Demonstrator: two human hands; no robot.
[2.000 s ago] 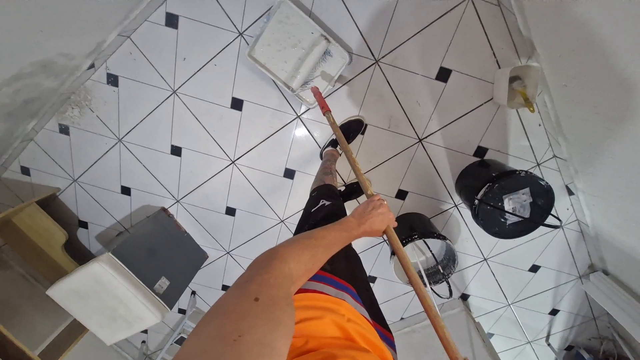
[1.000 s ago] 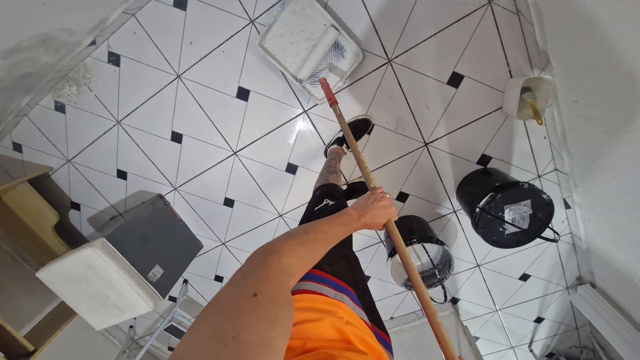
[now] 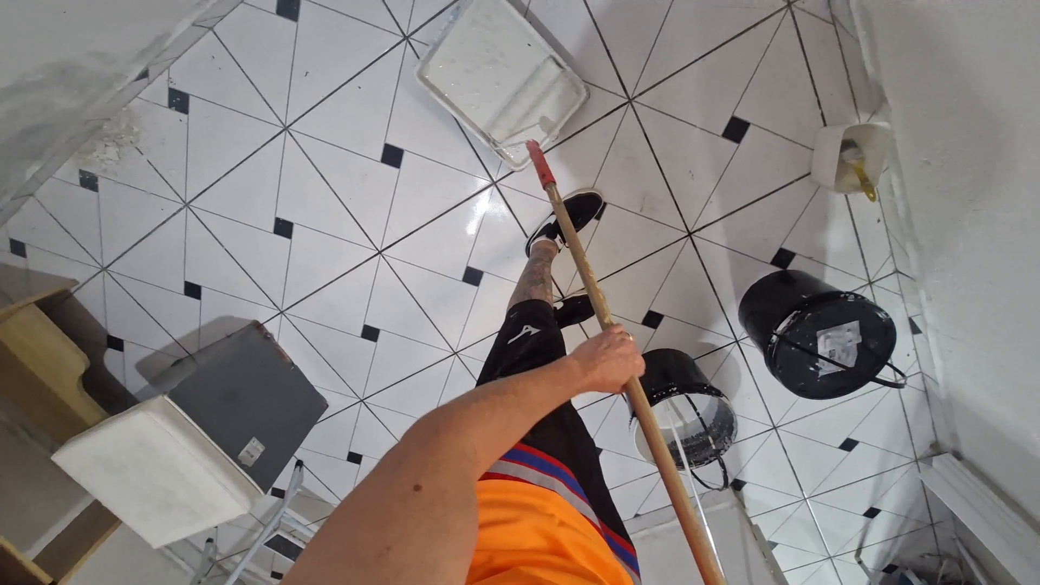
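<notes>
My left hand [image 3: 608, 359] is closed around a long wooden pole [image 3: 662, 447] that slants across the view. My right hand is out of view. The pole's red threaded tip [image 3: 539, 164] is by the near edge of a white paint tray [image 3: 461, 69]. In the tray lies a paint roller [image 3: 526, 96] coated in white or pale paint; its thin wire frame seems to meet the pole's tip. Beneath the pole, near my hand, stands an open black bucket [image 3: 670, 370] with white inside. My shoes [image 3: 578, 213] are on the tiles just below the tray.
A lidded black bucket [image 3: 821, 335] stands at right, beyond it a white container [image 3: 830, 158] with a yellow-handled brush [image 3: 860, 175] against the wall. A grey and white cabinet [image 3: 244, 398], wooden furniture [image 3: 41, 357] and a metal stepladder [image 3: 272, 520] are at lower left.
Since the frame of one second ago, the roller has shifted slightly within the tray, toward its near end. My left hand keeps its hold on the pole.
</notes>
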